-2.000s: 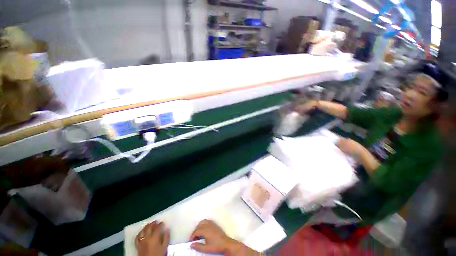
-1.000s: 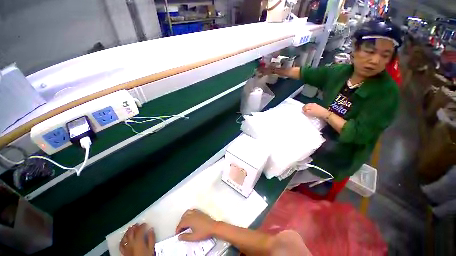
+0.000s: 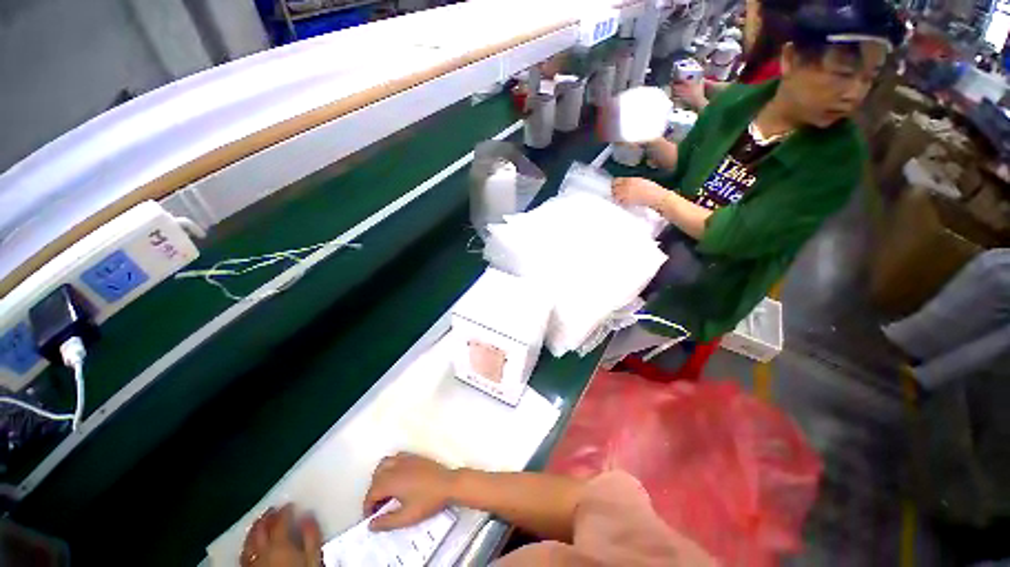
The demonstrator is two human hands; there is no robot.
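A printed instruction sheet (image 3: 412, 540) lies on the pale work sheet (image 3: 332, 456) at the bottom of the view. My right hand (image 3: 410, 491) holds its upper edge between thumb and fingers. My left hand (image 3: 282, 539) is low at the sheet's left edge, partly blurred and cut off by the frame; its grip is unclear. A closed white retail box (image 3: 494, 343) with a pinkish-brown picture stands beyond my hands.
A heap of translucent white sleeves (image 3: 587, 260) lies beside the box. A bagged unit (image 3: 501, 194) stands on the green bench. A power strip (image 3: 127, 264) is on the shelf edge at left. A red plastic sack (image 3: 698, 471) is at lower right. A person in green (image 3: 764, 177) stands beyond it.
The view has swung right, so the bench things sit further left. The neighbouring person's far hand has left the bagged unit and is now by a white object. My hands stay at the sheet.
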